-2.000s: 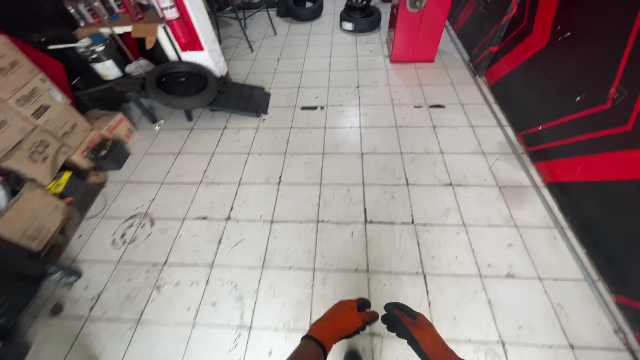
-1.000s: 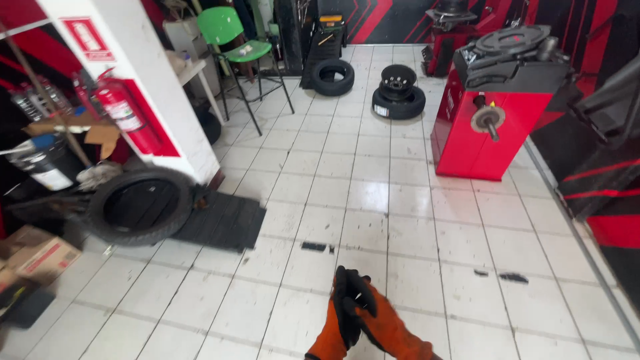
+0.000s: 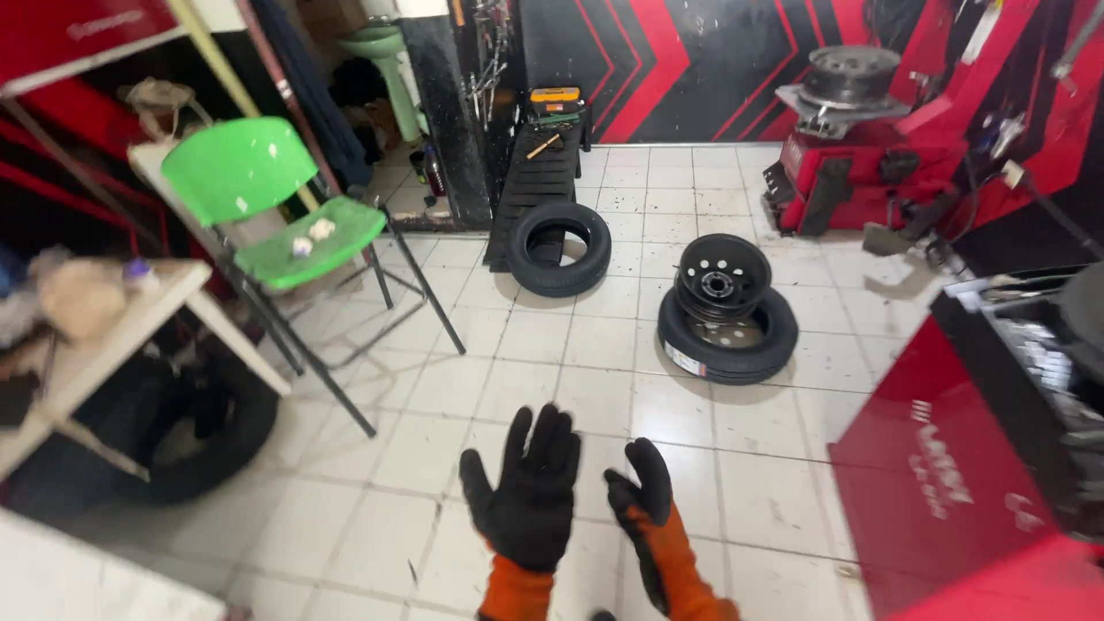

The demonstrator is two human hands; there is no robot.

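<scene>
Both hands wear orange gloves with black palms and fingers. My left hand (image 3: pixel 524 492) is raised above the tiled floor, palm showing and fingers apart, holding nothing. To its right, my right hand (image 3: pixel 651 517) is turned side-on, its thumb and fingers spread and empty. The hands do not touch. Beyond them a black steel wheel rim (image 3: pixel 723 269) sits on a tire (image 3: pixel 750 362) that lies flat and bears a label. Another tire (image 3: pixel 561 280) lies farther left, against a black slatted ramp (image 3: pixel 536 181).
A green chair (image 3: pixel 310 241) and a white table (image 3: pixel 172 297) stand left, with a large tire (image 3: pixel 233 453) below. A red machine cabinet (image 3: pixel 931 466) borders the right. A red tire changer (image 3: pixel 854 172) bearing a rim (image 3: pixel 852 76) stands at the back right.
My hands were together one second ago and are now apart, with the left palm in view. The view has moved forward, closer to the chair, tires and red cabinet.
</scene>
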